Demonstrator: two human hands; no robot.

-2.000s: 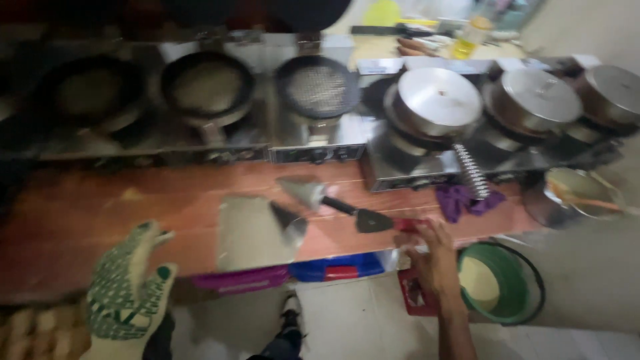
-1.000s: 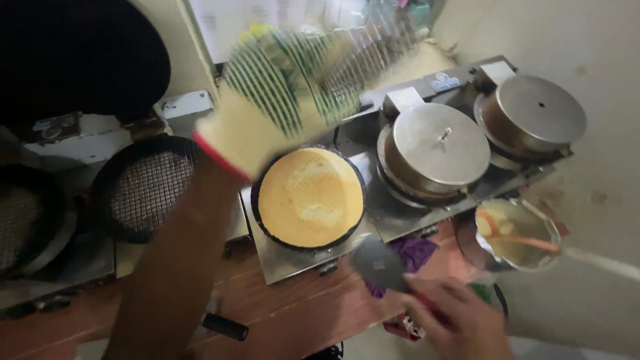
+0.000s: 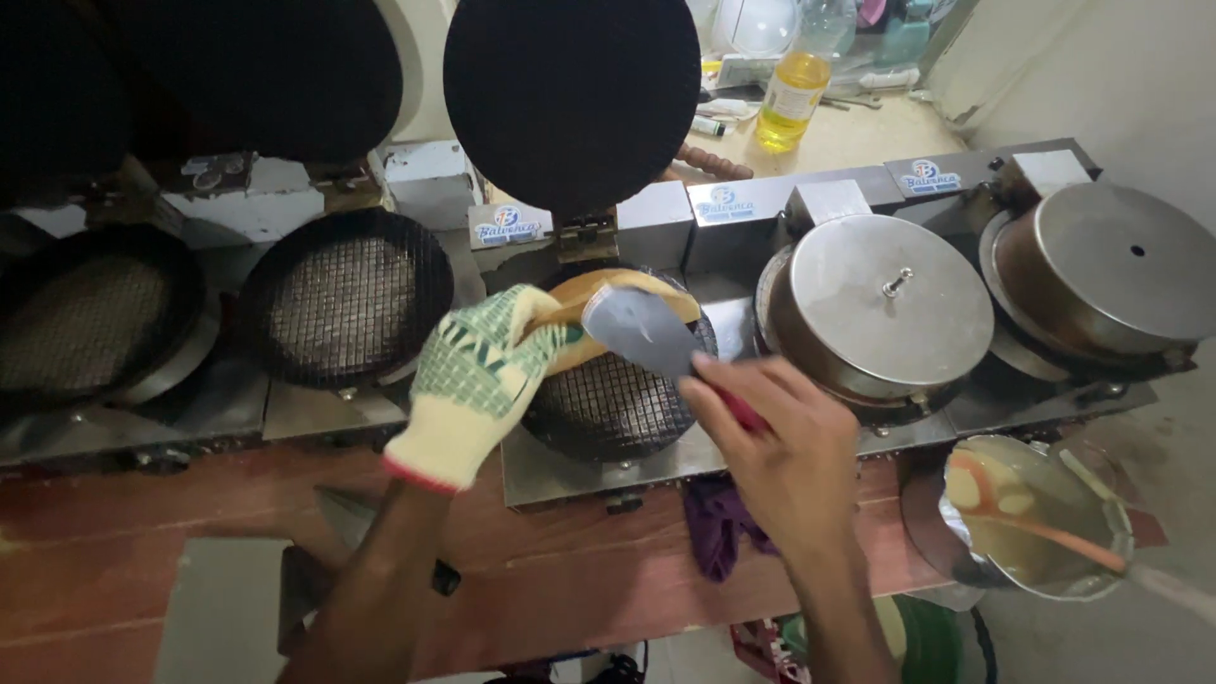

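Note:
My left hand, in a cream and green knit glove with a red cuff, pinches the left edge of a thin golden wafer. The wafer is bent and lifted off the gridded lower plate of a round wafer iron. Its black upper plate stands raised behind. My bare right hand holds a spatula by its red handle; the grey blade lies against the wafer's right part. How much of the wafer's underside touches the plate is hidden.
Two opened gridded irons stand at left, two closed steel irons at right. A pot of batter with an orange ladle, a purple cloth, a grey board and a green bucket are nearer. A yellow-liquid bottle stands behind.
One second ago the wafer lay flat on the plate; now it is folded up in my left hand, which was raised above the iron. The spatula has moved onto the wafer.

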